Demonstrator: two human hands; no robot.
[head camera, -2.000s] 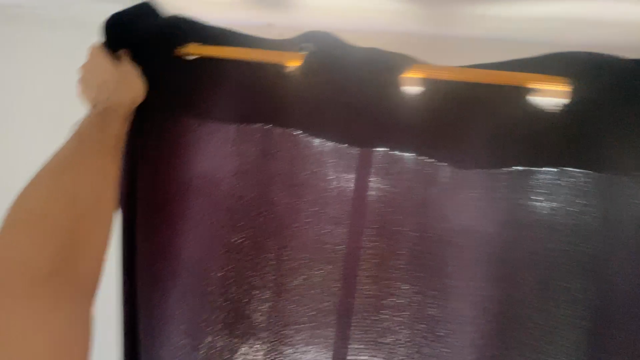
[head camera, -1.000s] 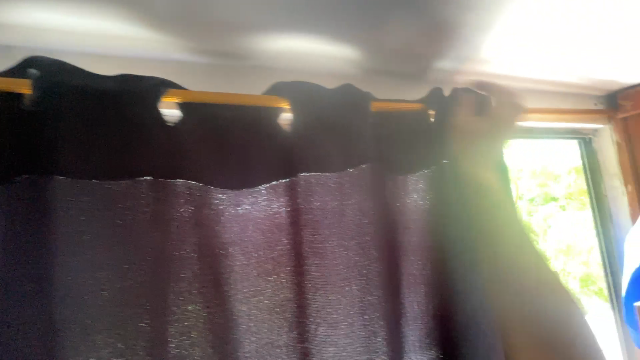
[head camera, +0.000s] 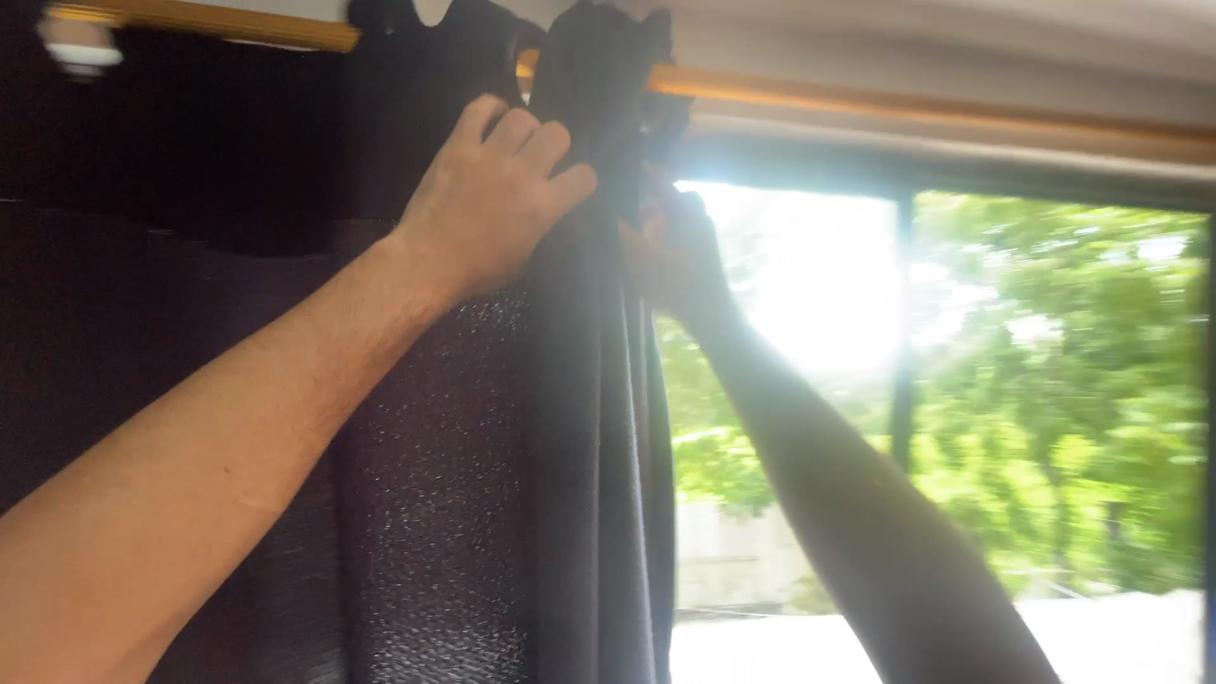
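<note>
A dark purple eyelet curtain (head camera: 437,494) hangs from an orange-yellow curtain rod (head camera: 855,100), its right end bunched in folds. High on the bunched part, my left hand (head camera: 508,195) grips the dark cloth with bent fingers, just below the rod. My right hand (head camera: 670,247) is at the curtain's right edge, around the folds; glare and blur hide some of its fingers. The rod shows through eyelets at the upper left and runs bare to the right of the bunch.
Behind the curtain's right edge is a window (head camera: 902,332) with a dark frame and a vertical bar, bright with daylight. Green trees and a pale wall show outside. The ceiling (head camera: 950,33) lies close above the rod.
Both hands are now at the curtain's bunched right part; one second ago only one blurred arm showed, at its right end. The view has swung right, and more of the window shows.
</note>
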